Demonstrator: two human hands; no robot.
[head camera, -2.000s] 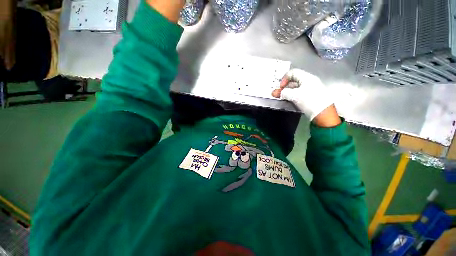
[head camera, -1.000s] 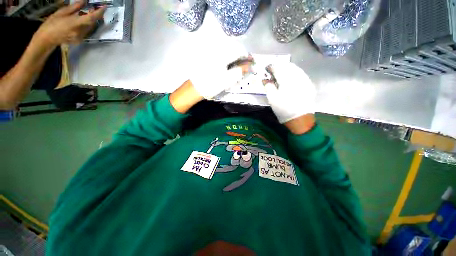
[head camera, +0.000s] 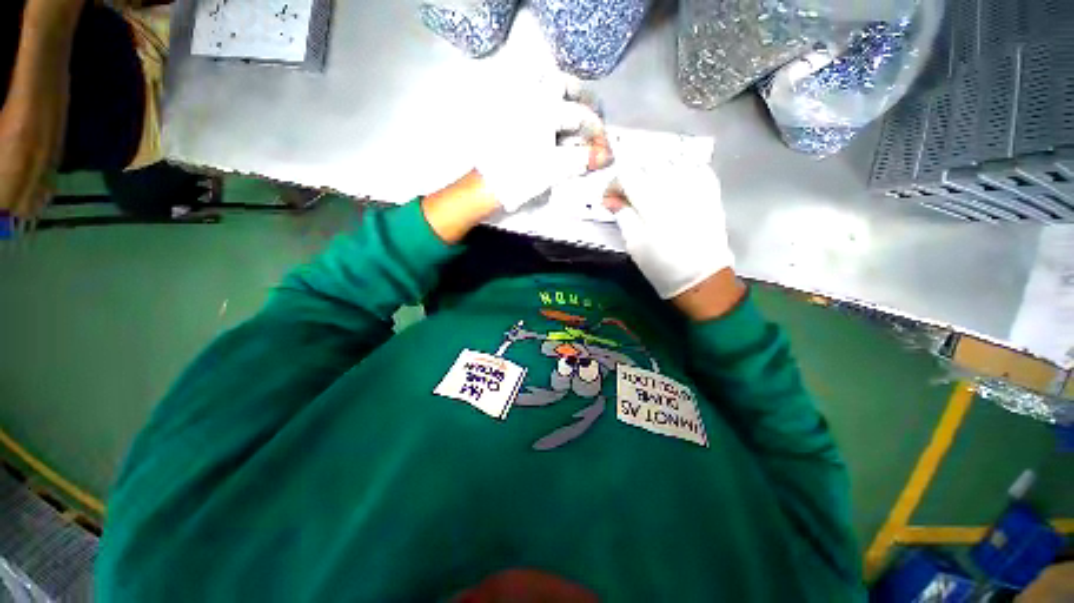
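A pale sheet-metal panel (head camera: 660, 144) with small dark holes lies on the grey table in front of me, glaring in bright light. My left hand (head camera: 536, 147), in a white glove with bare fingertips, is over the panel's left part with its fingers bent. My right hand (head camera: 677, 224), gloved the same way, is over the right part, its fingertips low near the panel. The fingertips of both hands are close but apart. Whether any small fastener is between them cannot be seen.
Clear bags of glittering fasteners (head camera: 589, 30) lie along the far side. Grey slotted housings (head camera: 978, 118) are stacked at right beside a white sheet (head camera: 1048, 289). A holed panel on a housing (head camera: 253, 26) is at far left, near another person's arm (head camera: 35, 106).
My left hand has come from the far bags to the panel. Since one second ago both hands stay over it with small finger shifts. The other person's hand has left the far-left panel.
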